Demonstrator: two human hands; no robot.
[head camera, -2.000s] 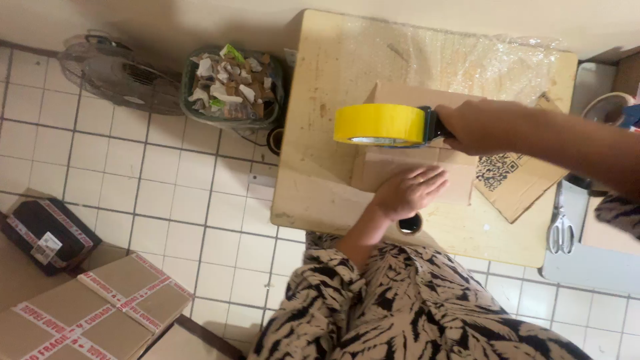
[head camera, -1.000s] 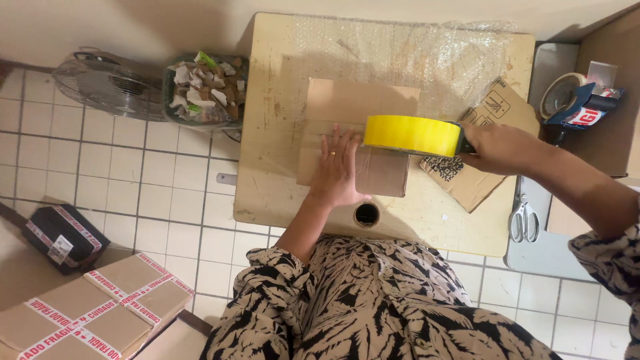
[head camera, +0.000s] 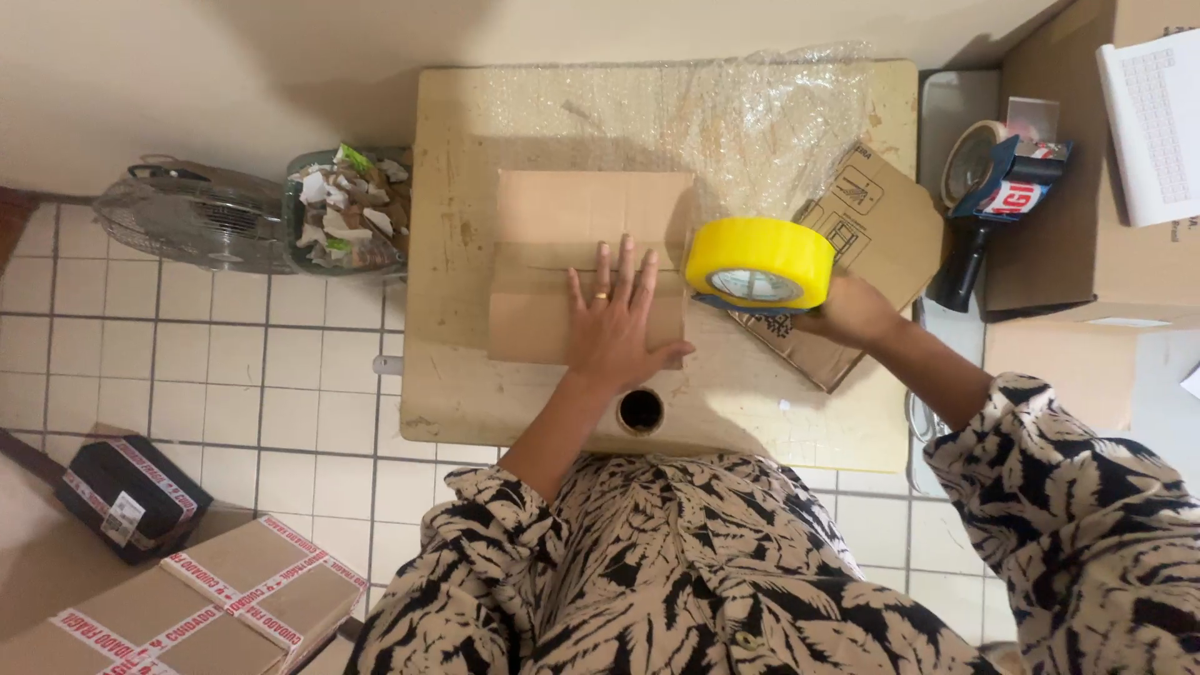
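My left hand (head camera: 614, 323) lies flat, fingers apart, on a piece of brown cardboard (head camera: 591, 211), perhaps a small box, near the middle of the wooden table. To its right, my right hand (head camera: 848, 309) grips a tape dispenser (head camera: 741, 302) loaded with a large yellow roll of packing tape (head camera: 759, 262). The roll is beside the cardboard's right edge and hides most of the dispenser. Whether any tape runs from it to the cardboard cannot be told. A flattened printed cardboard piece (head camera: 877, 220) lies partly under the right hand.
Bubble wrap (head camera: 750, 122) covers the back of the table (head camera: 450, 281). A round hole or open tube (head camera: 640, 411) is near its front edge. A scrap bin (head camera: 352, 211) and a fan (head camera: 202, 216) stand left. Another tape dispenser (head camera: 1008, 187) and a large box (head camera: 1050, 225) are right. Taped boxes (head camera: 225, 581) sit lower left.
The yellow roll and my right hand have moved from over the cardboard to its right side. My left hand has shifted toward the cardboard's lower right part. The view has also shifted.
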